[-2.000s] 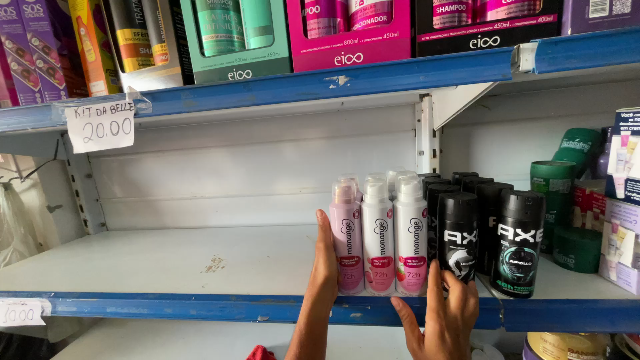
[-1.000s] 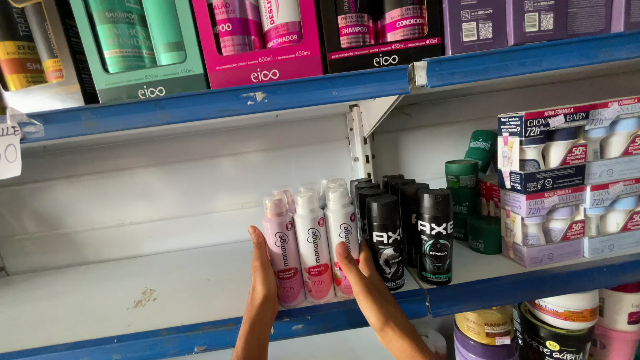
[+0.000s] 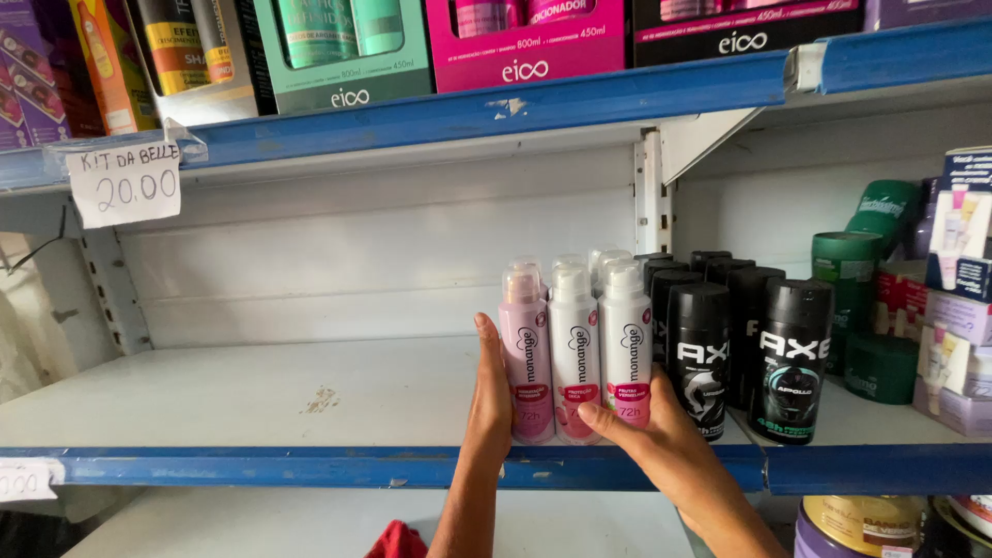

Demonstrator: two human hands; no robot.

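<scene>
Three upright Monange spray cans form the front of a group on the middle shelf: a pink can [image 3: 527, 364] at left, a white can [image 3: 573, 356] in the middle and another white can [image 3: 626, 349] at right. More clear-capped cans show behind them. My left hand [image 3: 490, 395] lies flat along the pink can's left side. My right hand [image 3: 651, 430] presses at the right can's side, its thumb across the front near the middle can; its other fingers are partly hidden. Black Axe cans [image 3: 700, 360] stand just right, another Axe can [image 3: 792, 364] beyond.
Boxed Eico hair kits [image 3: 527, 46] line the upper shelf, over a blue shelf edge [image 3: 465, 116]. A handwritten price card [image 3: 128, 182] hangs at left. Green containers [image 3: 880, 368] and lilac boxes [image 3: 957, 387] stand at right. Jars [image 3: 860, 527] sit below.
My right hand has gone from in front of the Axe cans to the Monange group's right side. My left hand stays at the group's left side. The view swung right, then back.
</scene>
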